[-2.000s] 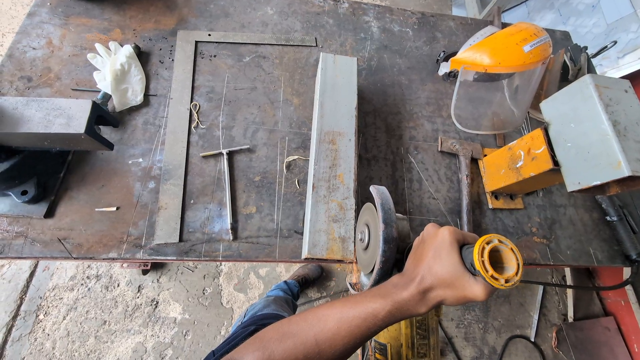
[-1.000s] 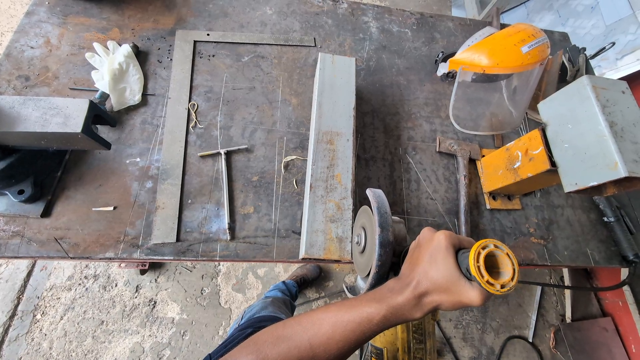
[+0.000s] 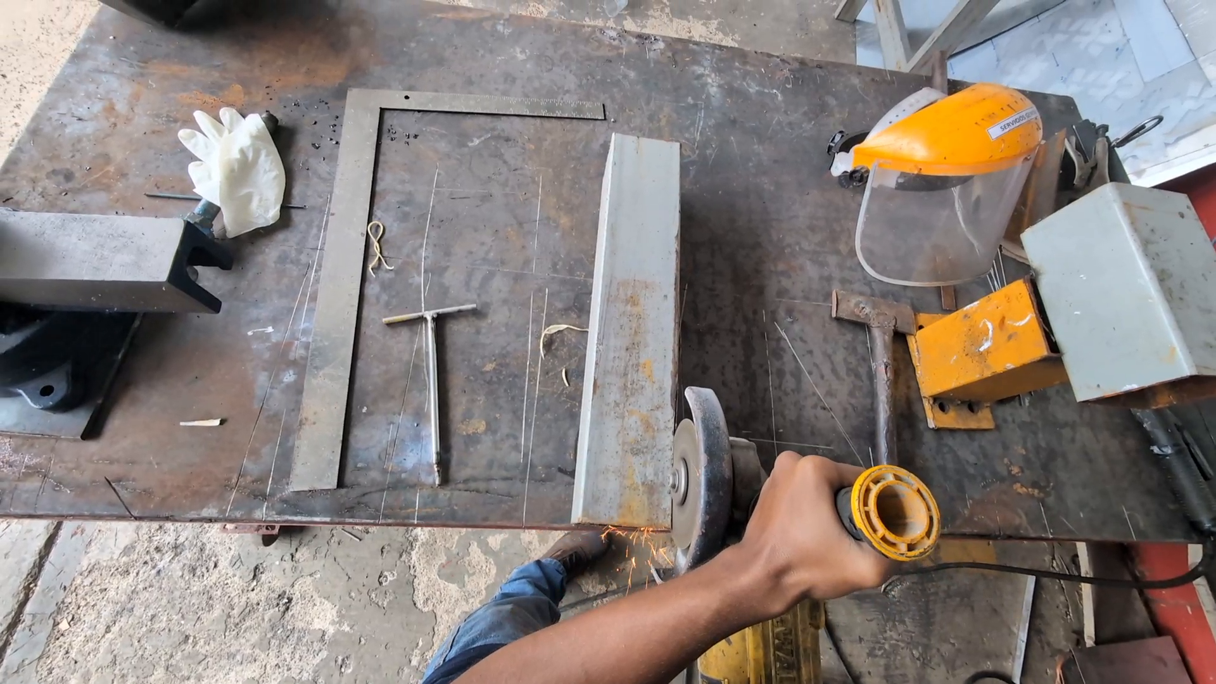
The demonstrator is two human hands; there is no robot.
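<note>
My left hand (image 3: 807, 522) is closed around the side handle of a yellow angle grinder (image 3: 765, 646), with the handle's yellow ring end (image 3: 895, 513) showing on the right. The grinder's disc (image 3: 686, 483), under a dark metal guard, meets the lower right end of a grey painted steel beam (image 3: 632, 332). Orange sparks (image 3: 641, 556) fly below that end. The beam lies on a steel table, its near end at the table's edge. My right hand is out of view, and the grinder's lower body is cut off by the frame.
Left of the beam lie a steel square (image 3: 328, 304), a T-handle tool (image 3: 432, 389) and a white glove (image 3: 242, 176). On the right are a hammer (image 3: 883, 380), an orange face shield (image 3: 950, 133), an orange steel piece (image 3: 988, 342) and a grey box section (image 3: 1121, 285). A black cable (image 3: 1026, 570) runs right.
Sparks now show at the beam's near end, where the earlier frames show none. My left hand has kept its hold on the side handle.
</note>
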